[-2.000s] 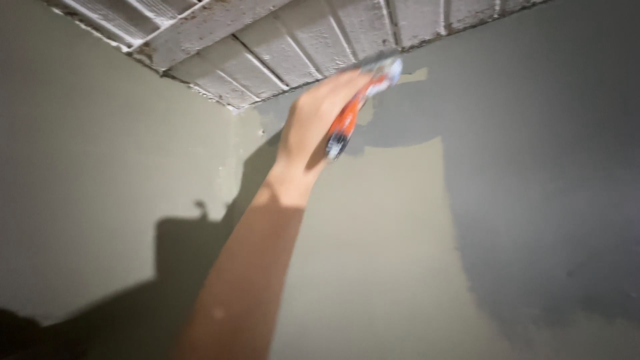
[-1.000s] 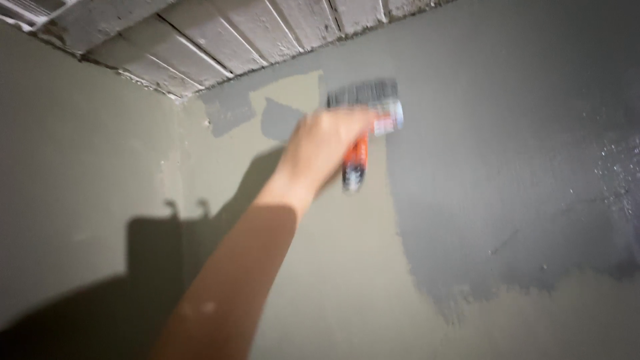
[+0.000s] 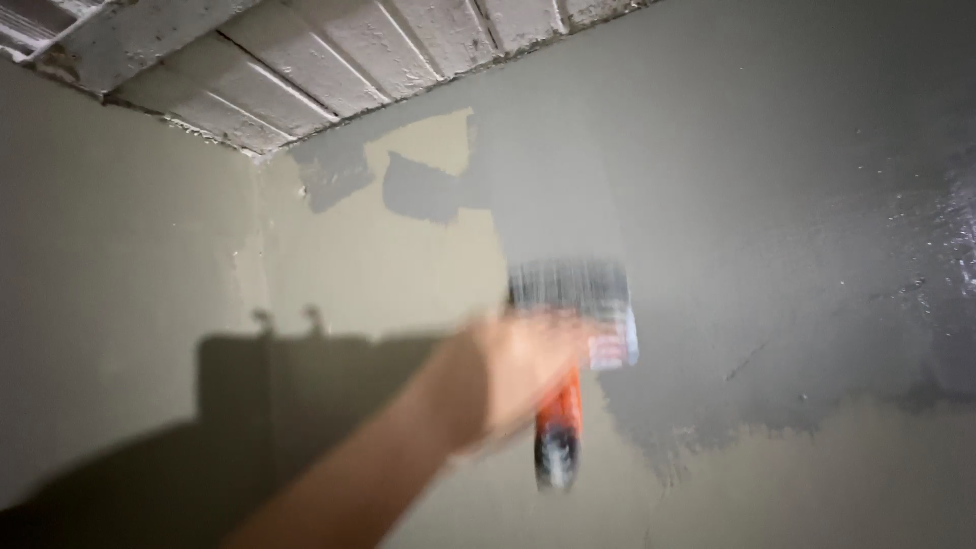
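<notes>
My left hand (image 3: 526, 366), its forearm reaching up from the bottom, is closed around a wide flat paintbrush (image 3: 570, 293). The brush is upright, with its dark bristles upward against the wall and its orange handle with a black end hanging below the hand. A label with writing shows at the brush's right side. Grey paint (image 3: 686, 252) covers much of the wall around and right of the bristles. Left of the brush, the pale greenish wall (image 3: 435, 267) carries smaller grey patches (image 3: 419, 187). Motion blurs the hand and brush. My right hand is out of view.
A ceiling of white-painted boards (image 3: 335, 57) with flaking edges meets the wall above, beside a beam (image 3: 145, 38). Another wall (image 3: 130, 229) meets this one at the left corner. A dark shadow (image 3: 305, 396) lies across both walls at lower left.
My left hand and the brush have come down the wall from near the ceiling edge. Grey now covers a strip above the bristles, beside the pale area. The view has shifted somewhat.
</notes>
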